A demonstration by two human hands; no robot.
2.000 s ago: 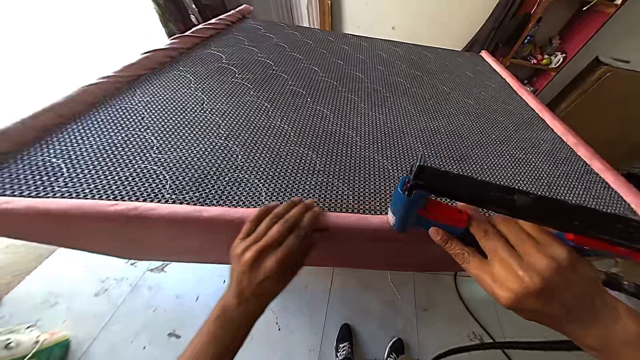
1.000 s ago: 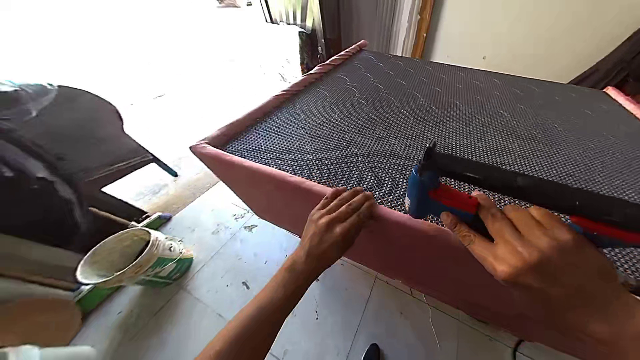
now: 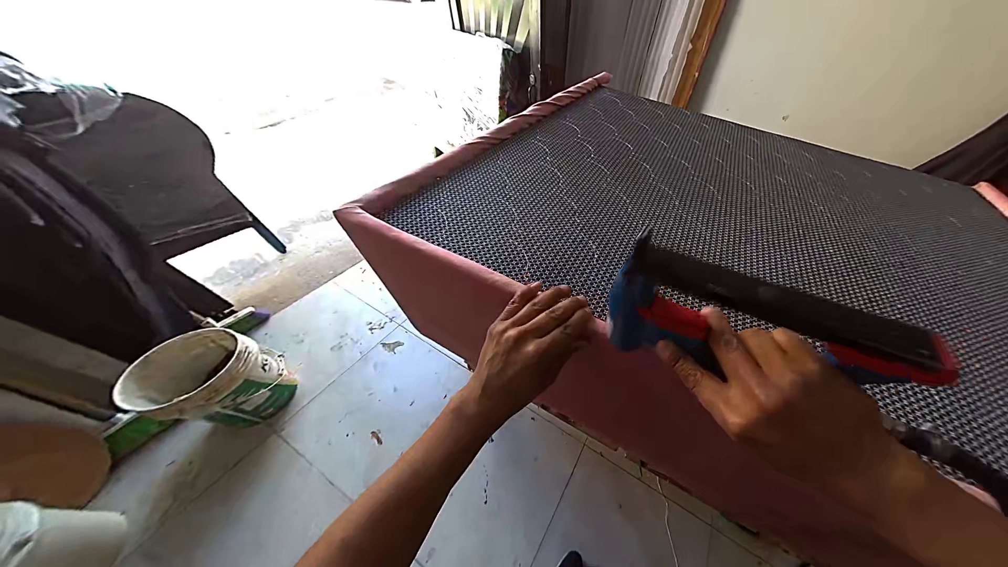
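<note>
My right hand (image 3: 780, 394) grips the handle of a blue, red and black pneumatic stapler (image 3: 669, 307), its nose at the near edge of the upholstered piece. Close to the left of that nose, my left hand (image 3: 535, 339) presses on the folded edge of the pink fabric (image 3: 441, 291), fingers over the top. The fabric wraps the side and the rim of a large flat frame. Dark woven cloth (image 3: 709, 197) with loose pale threads covers its top face. Whether the stapler's nose touches the edge is not clear, as it is blurred.
A white and green bucket (image 3: 260, 386) stands on the tiled floor (image 3: 346, 417) at the left, by a dark upholstered piece of furniture (image 3: 134, 173). A hose (image 3: 945, 453) runs at the right below the stapler. A wall (image 3: 850, 71) stands behind the frame.
The view has swung left, bringing the bucket and the frame's left corner into sight. Both hands have moved left along the near edge, the stapler still in my right hand.
</note>
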